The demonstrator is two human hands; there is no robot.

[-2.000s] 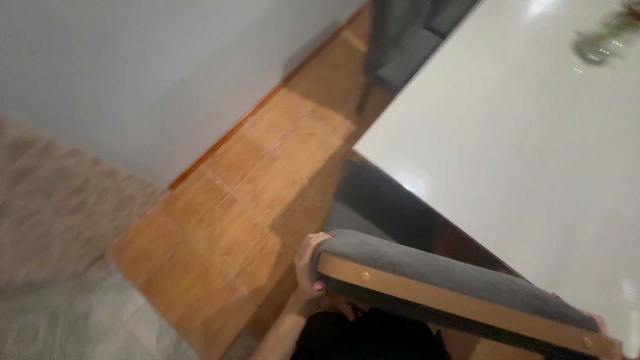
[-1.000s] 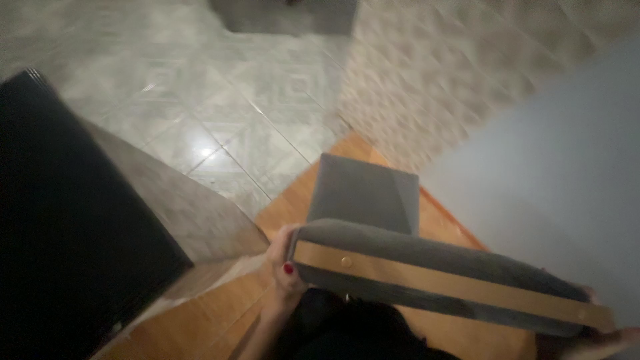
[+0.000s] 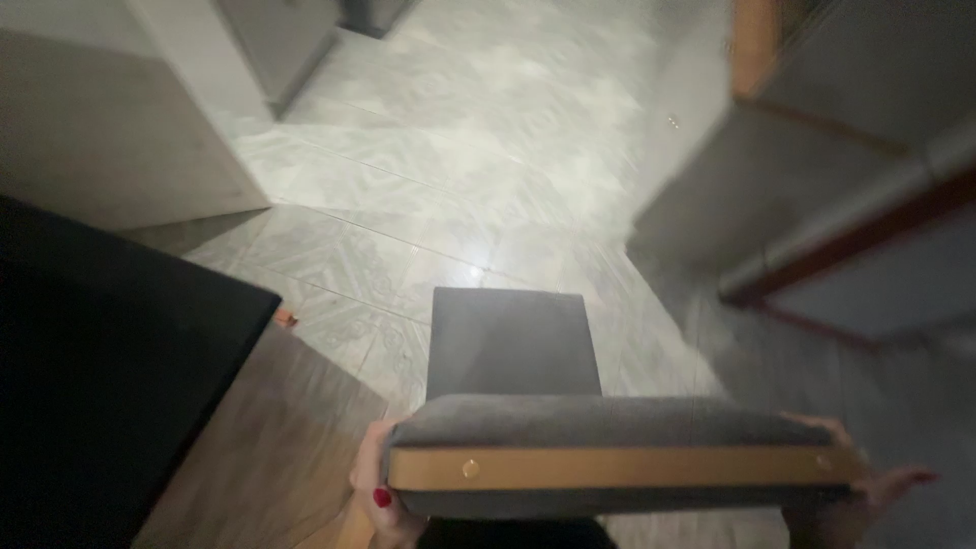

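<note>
A grey upholstered chair with a tan band and round studs along its top edge spans the lower part of the head view. Its grey seat shows beyond that padded edge, above the floor. At the left end, my left hand grips the chair, a red-nailed thumb on the near side. My right hand holds the other end, its thumb sticking outward; its fingers are partly hidden and blurred. The chair's legs are out of sight.
Patterned light tiles cover the floor ahead. A black flat-topped piece stands close on the left, with a pale panel beyond it. Grey cabinet-like sides and a red-brown framed edge lie on the right.
The view has swung far round, away from the white table and past the wall, to the light-tiled floor. Both hands have stayed on the chair, which has moved along with me.
</note>
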